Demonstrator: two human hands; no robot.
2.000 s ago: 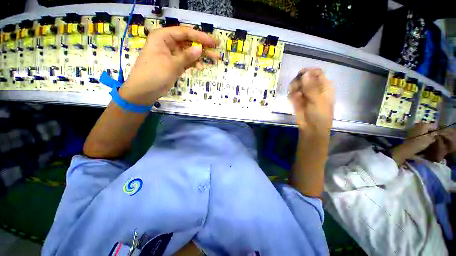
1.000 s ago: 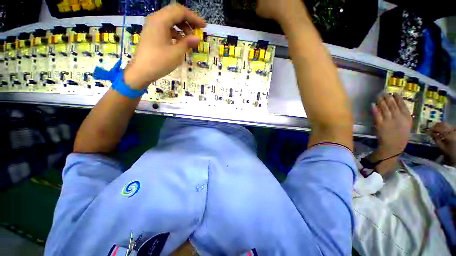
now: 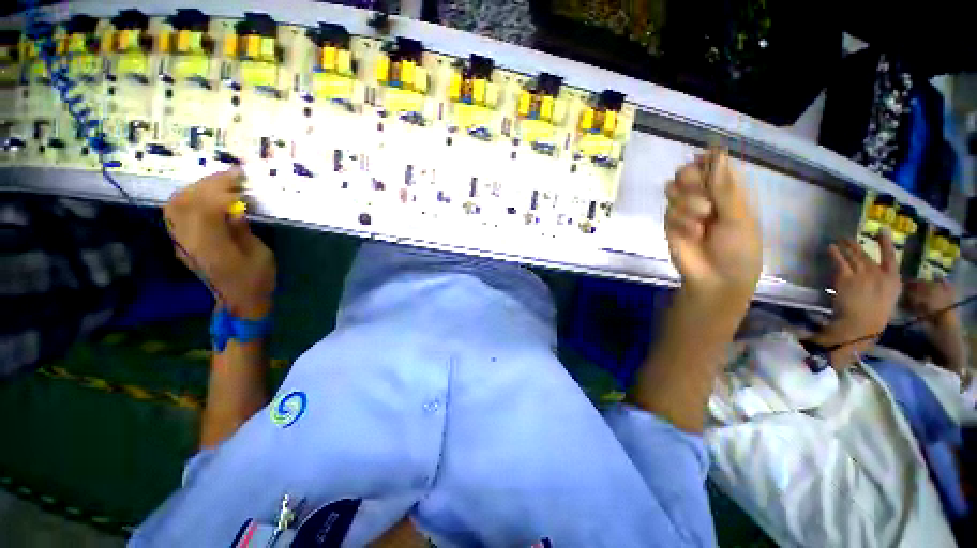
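A cream-white circuit board panel (image 3: pixel 375 150) lies on the conveyor, with yellow transformers (image 3: pixel 405 88) and black parts along its far edge. My left hand (image 3: pixel 223 241) is at the panel's near edge on the left, fingers curled around a small yellow part (image 3: pixel 238 208). A blue wrist strap (image 3: pixel 238 328) is on that wrist. My right hand (image 3: pixel 716 219) is raised over the bare track right of the panel, thumb and fingers pinched together. A thin dark bit shows at its fingertips, too blurred to tell whether it is a held component.
Behind the conveyor rail (image 3: pixel 514 253) are bins with silver (image 3: pixel 487 15), gold-brown (image 3: pixel 616 19) and dark green-black parts (image 3: pixel 739 37). A coiled blue cord (image 3: pixel 77 107) hangs over the panel's left end. Another person's hands (image 3: pixel 866 287) work at smaller boards (image 3: pixel 887 223) on the right.
My left hand has moved left and back from over the boards to the near edge. My right hand has come back from the bins to above the track. The panel sits slightly farther right.
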